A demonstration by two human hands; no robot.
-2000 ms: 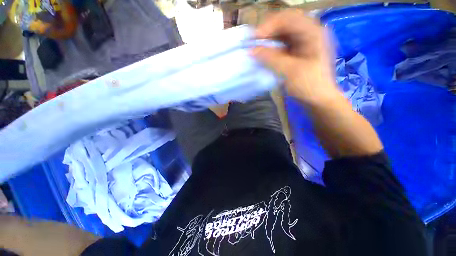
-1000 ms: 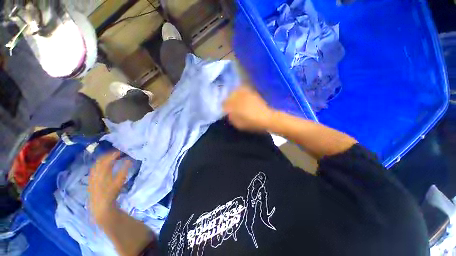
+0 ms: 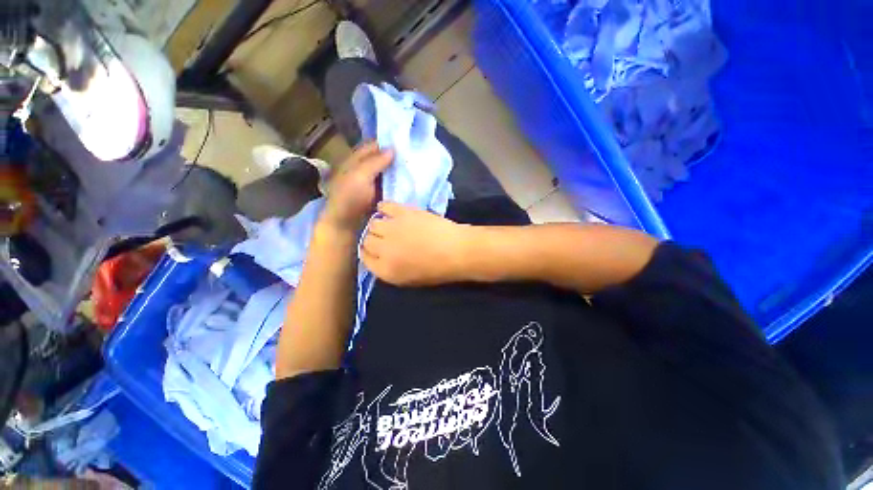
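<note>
A pale blue cloth piece [image 3: 410, 153] is bunched over my lap. Part of it stands up above my hands and part hangs to the left over the left bin. My left hand [image 3: 354, 187] grips its edge with the fingertips. My right hand [image 3: 412, 247] is closed on the cloth just below and to the right, close to my left hand. The cloth inside both hands is hidden by the fingers.
The left blue bin [image 3: 127, 330] holds heaped pale blue pieces [image 3: 225, 359]. The large right blue bin [image 3: 766, 220] holds more pieces [image 3: 651, 77] at its upper part. A white machine head [image 3: 110, 100] glares at upper left. A red item [image 3: 124, 282] lies beside the left bin. Light shoes [image 3: 354, 43] are on the floor.
The cloth was stretched up high, then lowered to my lap. My left hand has moved from above the left bin up to the cloth. My right hand has moved slightly left and down.
</note>
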